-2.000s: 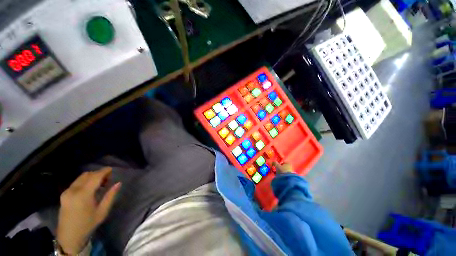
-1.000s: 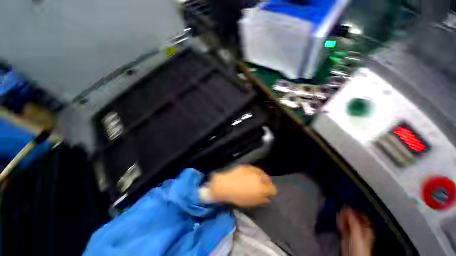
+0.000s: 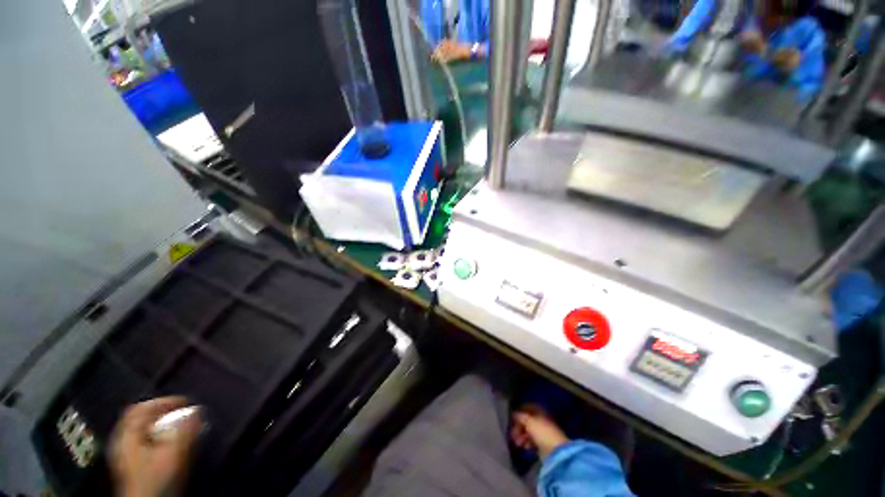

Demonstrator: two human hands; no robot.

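Note:
My left hand [image 3: 155, 448], blurred, is over the near left part of the black tray [image 3: 228, 315]. Its fingers close on a small whitish-silver piece [image 3: 176, 422]. A few small silver pieces [image 3: 75, 437] lie in the tray just left of the hand. My right hand [image 3: 534, 429] is low at my lap, below the front of the bench press [image 3: 621, 315], with fingers curled; whether it holds anything cannot be told. The press panel has green buttons, a red button and a display with red digits. The metal plate [image 3: 665, 180] behind the panel bears nothing I can make out.
A blue-topped white box [image 3: 374, 184] with a clear cylinder stands left of the press. Loose metal fixtures [image 3: 408, 267] lie between them. Steel posts [image 3: 507, 87] rise from the press. More metal pieces and a yellowish hose are at the right. Other people's hands and blue sleeves show behind.
The view has swung from the red tray across to the left, then up towards the press. My left hand has moved from my lap to over the black tray. My right hand stays low near my lap.

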